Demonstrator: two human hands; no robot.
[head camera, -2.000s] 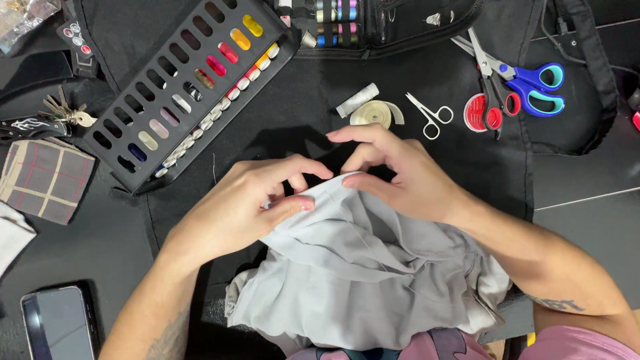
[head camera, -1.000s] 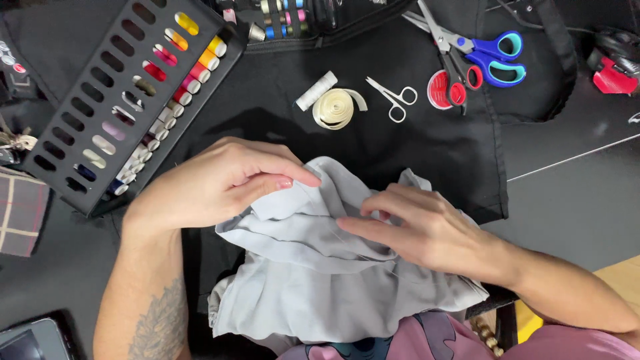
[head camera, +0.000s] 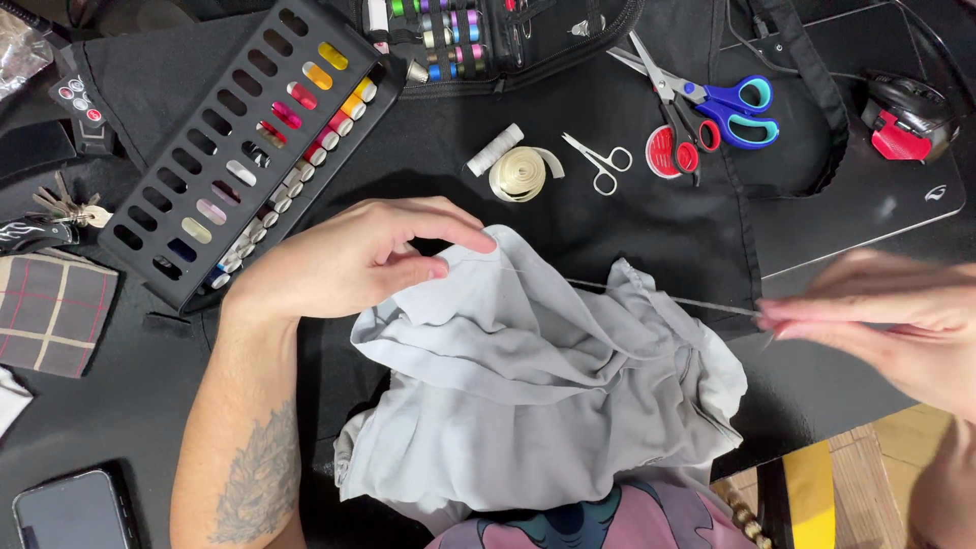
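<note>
A light grey fabric garment (head camera: 534, 427) lies bunched in front of me, its hemmed edge raised in a fold. My left hand (head camera: 381, 259) pinches that folded edge between thumb and index finger. Far to the right, my right hand (head camera: 877, 320) has thumb and fingers closed on a pale thread (head camera: 686, 303), which runs taut from the fabric near my left fingertips. Whether a needle is in that pinch cannot be told. Beyond the garment lie a spool of white thread (head camera: 495, 150), a coiled cream tape (head camera: 518, 174) and small metal scissors (head camera: 601, 162).
A black thread organizer (head camera: 217, 114) stands at the upper left, beside an open sewing kit (head camera: 499, 80). Blue-handled scissors (head camera: 736, 114), red-and-black-handled scissors (head camera: 679, 126) and a red pin case (head camera: 662, 151) lie upper right. A mouse (head camera: 907, 114), phone (head camera: 76, 511), keys (head camera: 72, 210) and checked cloth (head camera: 53, 313) are around.
My right hand has moved from the garment out to the far right, with the thread now stretched between it and the fabric. My left hand stays at the fabric edge.
</note>
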